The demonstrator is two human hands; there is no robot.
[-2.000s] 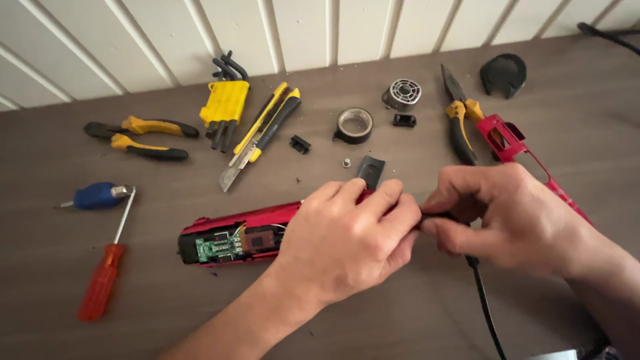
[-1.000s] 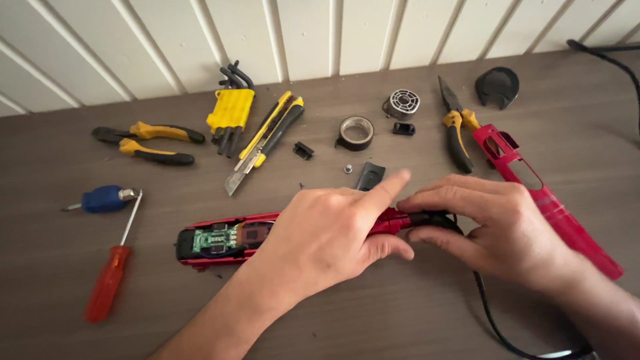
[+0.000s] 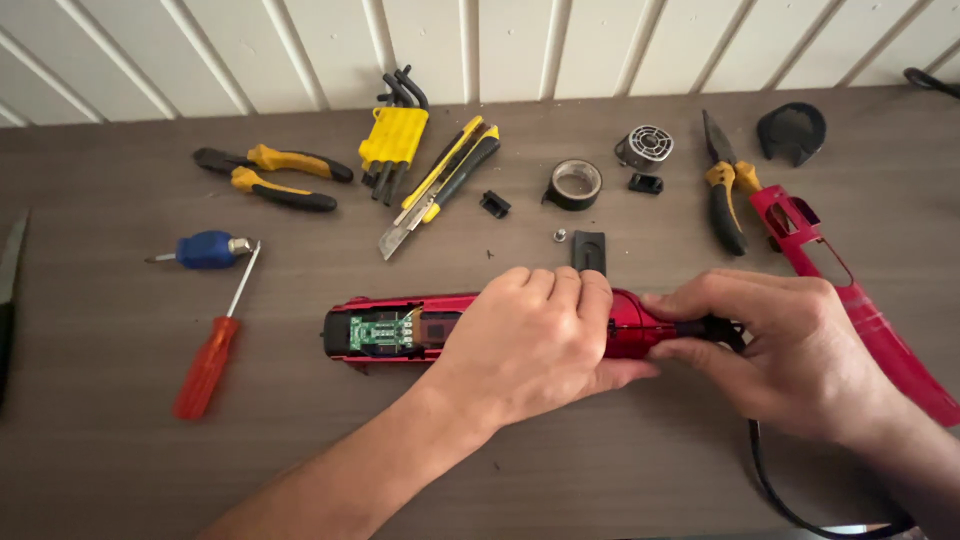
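Note:
A red plastic appliance housing (image 3: 637, 330) lies lengthwise on the table, its left part uncovered over a green circuit board (image 3: 381, 330). My left hand (image 3: 532, 337) wraps over its middle from above and hides that stretch. My right hand (image 3: 757, 337) pinches the housing's right end, where a black cord sleeve (image 3: 705, 328) enters. From there a black cord (image 3: 765, 480) passes under my right hand and curves toward the lower right. Just beyond my left fingers lies a black plastic slide piece (image 3: 589, 251), with a small screw (image 3: 560, 235) beside it.
Behind are diagonal cutters (image 3: 277, 176), a yellow hex-key holder (image 3: 395, 136), a utility knife (image 3: 442, 184), black tape (image 3: 574, 184), a round grille (image 3: 646, 146) and long-nose pliers (image 3: 724, 184). Blue (image 3: 206, 250) and red (image 3: 208, 367) screwdrivers lie left, a red cover (image 3: 862, 307) right.
My right hand has shifted from the cord sleeve onto the housing's right end. The fingers of my left hand, stretched out a second ago, are now curled over the housing.

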